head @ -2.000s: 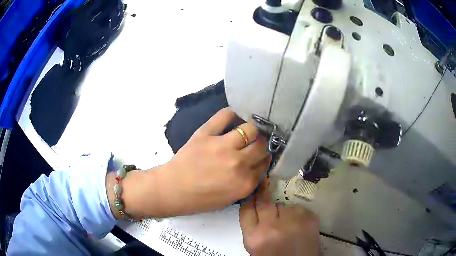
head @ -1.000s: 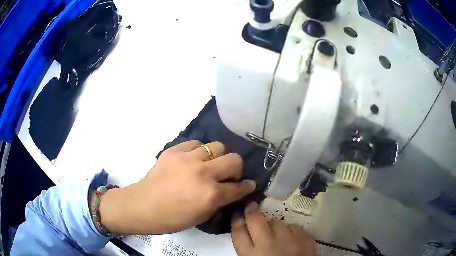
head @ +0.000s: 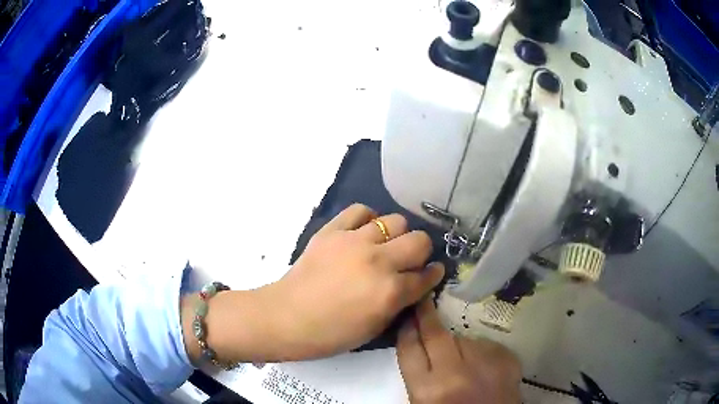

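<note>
A black fabric panel (head: 351, 177) with a rough edge lies on the white table, partly under the head of the white sewing machine (head: 430, 134). My left hand (head: 355, 276), with a gold ring, lies on the panel and holds its near edge, thumb and forefinger close to the needle area. My right hand (head: 453, 359) is just in front, its fingertips meeting my left fingertips at the fabric edge; it is partly cut off by the lower edge. The presser foot and needle are hidden behind the machine's white lever and my fingers.
A bundle of black loops (head: 158, 59) and a flat black panel (head: 94, 173) lie at the table's far left, beside a blue crate (head: 59, 95). Black thread snips (head: 587, 390) lie at the lower right. Ruler markings (head: 296, 387) run along the front edge.
The black panel has turned and shows more beside the machine head. My left hand first drew back left, then moved right again towards the needle area. My right hand stays close by.
</note>
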